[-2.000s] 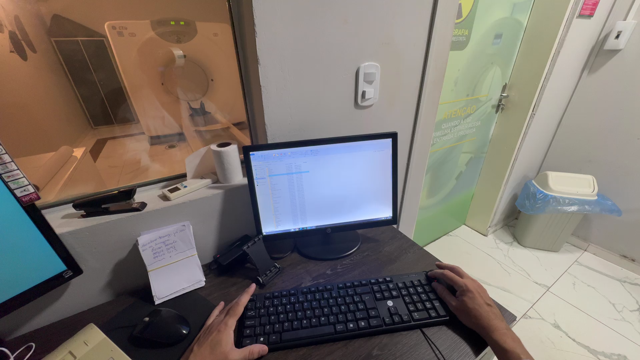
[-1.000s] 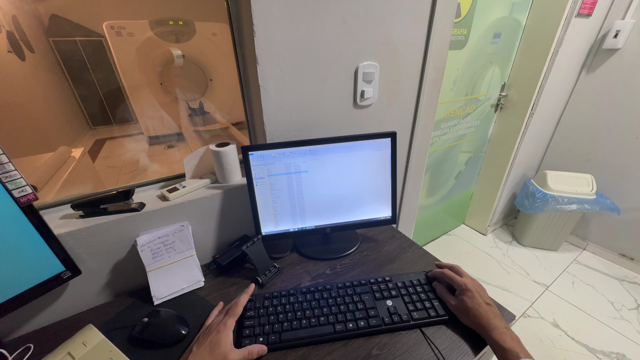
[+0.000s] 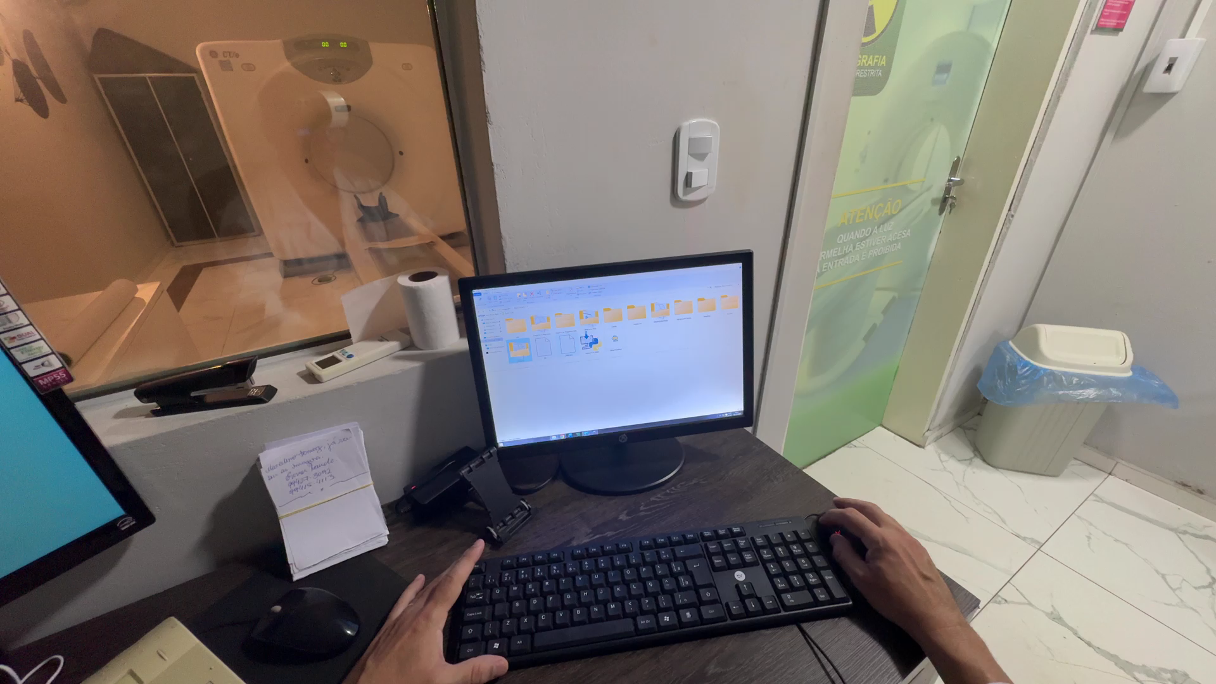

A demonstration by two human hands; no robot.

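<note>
A black computer keyboard (image 3: 646,594) lies on the dark wood desk below a black-framed monitor (image 3: 608,380) that shows rows of folder icons. At the keyboard's left end rests my left hand (image 3: 427,617), fingers spread, thumb along its lower left corner. My right hand (image 3: 883,560) curves over a dark mouse (image 3: 841,537) just past the right end of the keys; the hand hides most of it. A second black mouse (image 3: 306,619) sits on a dark pad to the left, untouched. Between that mouse and the monitor stand a banded stack of handwritten papers (image 3: 323,513) and a black stand (image 3: 492,494).
Along the window ledge are a black stapler (image 3: 204,388), a white remote control (image 3: 353,359) and a paper roll (image 3: 429,309). Behind the glass is a CT scanner (image 3: 347,152). Part of another monitor (image 3: 57,475) stands at far left. A lidded bin (image 3: 1045,427) stands on the floor at right.
The monitor's display has changed from a list to rows of folder icons. Both hands have stayed in about the same places.
</note>
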